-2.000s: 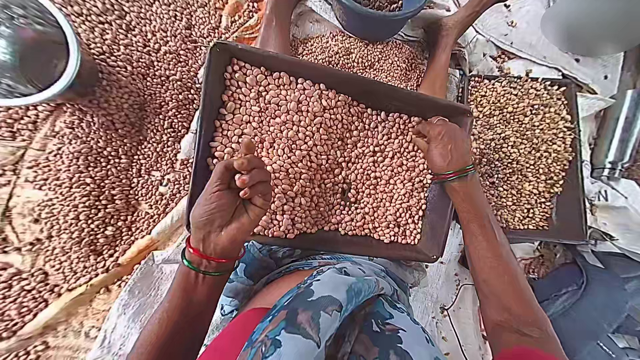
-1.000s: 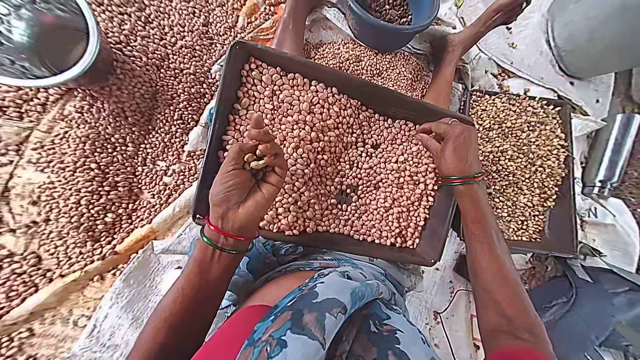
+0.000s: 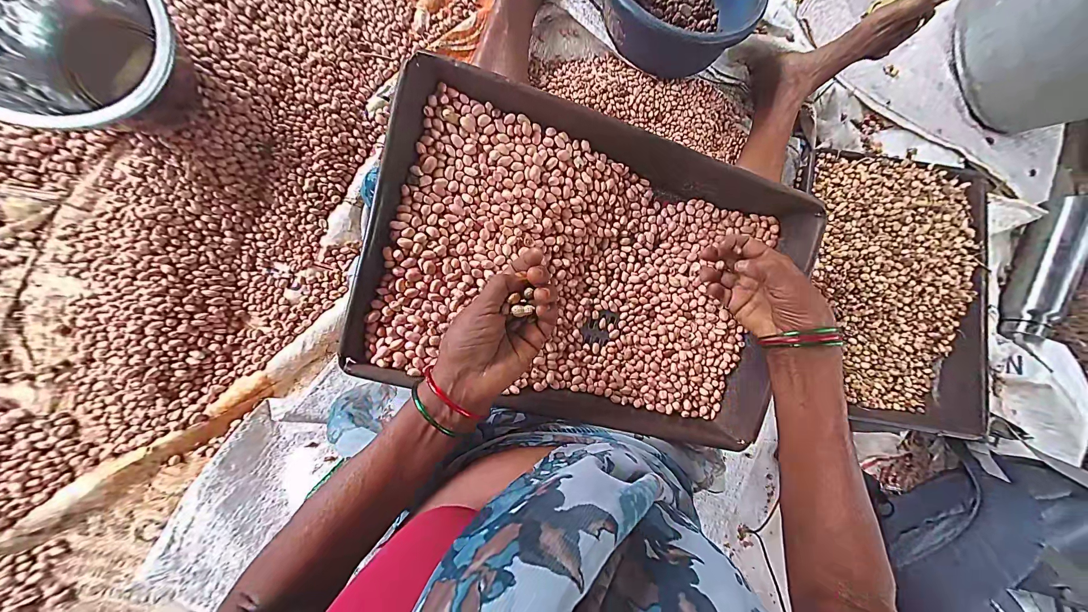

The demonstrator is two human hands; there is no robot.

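A dark rectangular tray (image 3: 722,178) full of pinkish shelled peanuts (image 3: 510,187) lies tilted across my lap. Over its lower left half, my left hand (image 3: 501,331) is cupped palm up, its curled fingers holding a few yellowish-brown pieces, perhaps small peanut pods or poor kernels. My right hand (image 3: 756,285) hovers at the tray's right side with fingers bent; whether something small sits between the fingertips cannot be made out. A small patch of the dark tray bottom shows among the peanuts between the hands. Red and green bangles circle both wrists.
A second dark tray (image 3: 960,391) with yellowish-brown pieces (image 3: 892,272) stands at the right. Reddish kernels (image 3: 255,170) cover the sheet at left beside a metal vessel (image 3: 161,59). A blue tub (image 3: 663,42), a grey container (image 3: 1020,59) and a steel cylinder (image 3: 1054,263) lie farther out.
My right hand has come off the tray's right rim area and turned, with its fingers now pointing left over the peanuts. The left hand stays cupped, its fingers now curled lower over the pieces.
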